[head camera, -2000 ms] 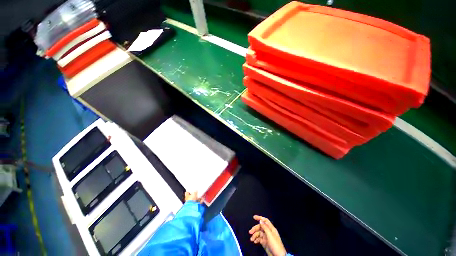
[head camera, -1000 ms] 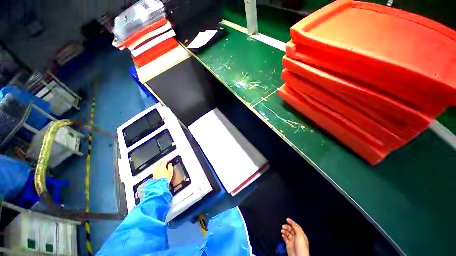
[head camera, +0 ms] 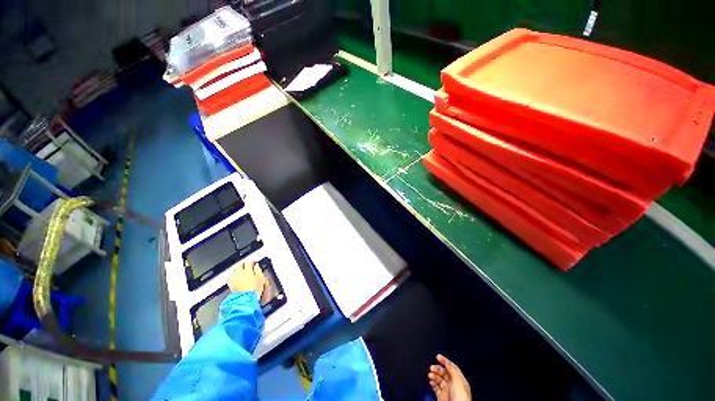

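Note:
A white foam tray (head camera: 294, 313) at the lower left has pockets with three tablet screens. The far screen (head camera: 209, 211) and the middle screen (head camera: 223, 251) lie flat in their pockets. My left hand (head camera: 248, 279) is on the nearest screen (head camera: 273, 291), which still lies in its pocket; the hand covers part of it, and whether the fingers grip it cannot be told. My right hand (head camera: 449, 379) is at the bottom edge, partly cut off, with fingers loosely bent and nothing in it.
A stack of red trays (head camera: 564, 98) stands on the green bench (head camera: 502, 243). A white foam sheet (head camera: 341, 247) lies beside the foam tray. More red and white trays (head camera: 231, 78) stand at the far left under clear plastic trays (head camera: 210, 37). A yellow-wrapped bar (head camera: 53, 251) is at left.
Since two seconds ago, my left hand has moved from the white sheet's near corner to the nearest screen. In the last second it has barely moved there. The view has shifted slightly.

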